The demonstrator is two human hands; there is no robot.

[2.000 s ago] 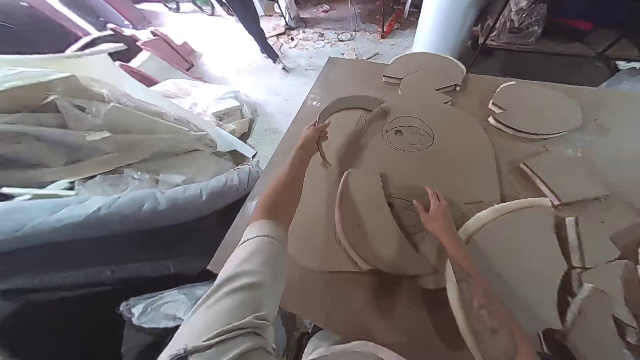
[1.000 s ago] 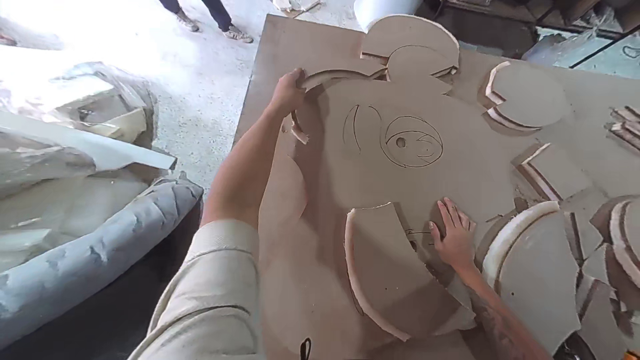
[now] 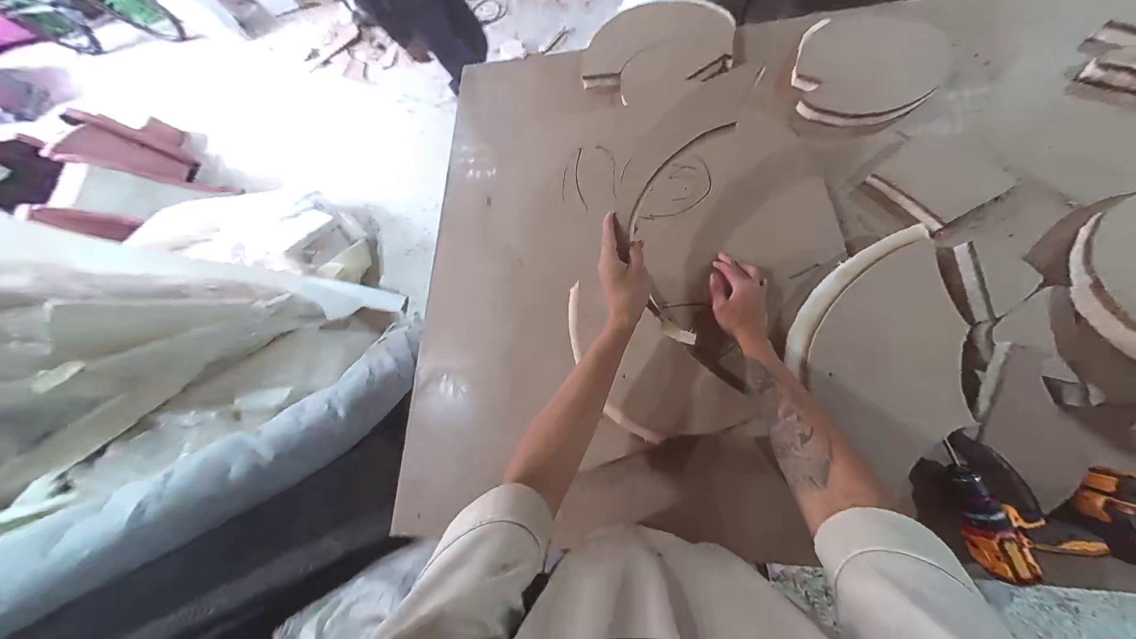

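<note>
My left hand [image 3: 624, 275] grips a thin curved strip [image 3: 667, 160] of board with a pale cut edge, near its lower part. The strip arcs up and right over a drawn oval eye shape. My right hand [image 3: 738, 297] rests just right of the strip, fingers bent; whether it holds anything cannot be told. Under and below both hands lies a flat curved board piece [image 3: 657, 390] with a pale rounded edge. All this is on a large tan sheet [image 3: 515, 266] marked with drawn lines.
Rounded cut pieces [image 3: 874, 62] lie along the far side, and larger curved pieces [image 3: 887, 346] at the right. Cordless power tools [image 3: 998, 532] sit at the near right corner. Left of the sheet's edge, a padded bin [image 3: 222, 488] holds offcuts. A person's dark-clothed leg [image 3: 430, 31] shows beyond.
My left hand has brought the curved strip from the sheet's far left part down toward my right hand. The right hand, flat and spread a second ago, is now bent.
</note>
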